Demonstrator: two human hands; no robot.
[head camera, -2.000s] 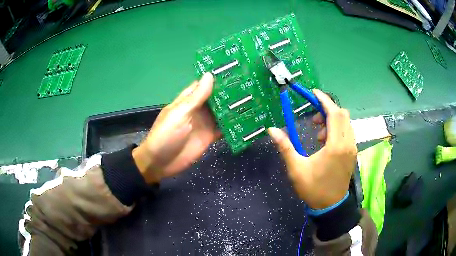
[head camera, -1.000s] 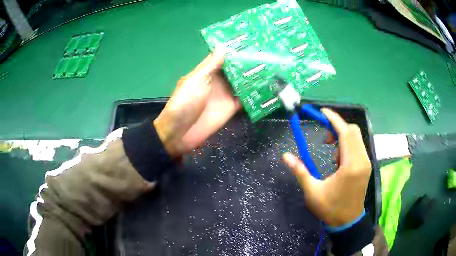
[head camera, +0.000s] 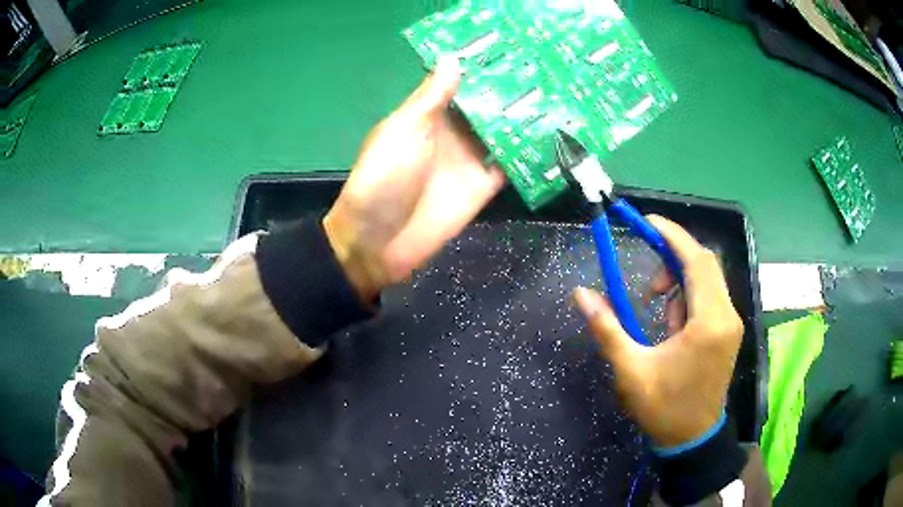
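My left hand (head camera: 411, 183) holds a green circuit board panel (head camera: 540, 84) by its left edge, thumb on the face. The panel is tilted, shows several pale connectors, and its top edge is cut off by the picture's rim. My right hand (head camera: 678, 337) holds diagonal cutters (head camera: 615, 259) with blue handles. Their jaw tips lie over the panel's lower part; whether they touch it I cannot tell. The black clippings tray (head camera: 748, 297) lies below both hands, with silvery specks scattered in it. A blue wrist strap (head camera: 691, 440) is on my right wrist.
A green board panel (head camera: 150, 87) lies on the mat at the left, with part of another (head camera: 14, 127) at the left edge. A smaller board (head camera: 845, 188) lies at the right. A yellow-green cloth (head camera: 792, 396) and a dark lump (head camera: 839, 418) are right of the tray.
The panel has moved up in the picture and been tilted, with my left hand moving along. The cutters have moved from the panel's upper middle to its lower part. The camera view has shifted.
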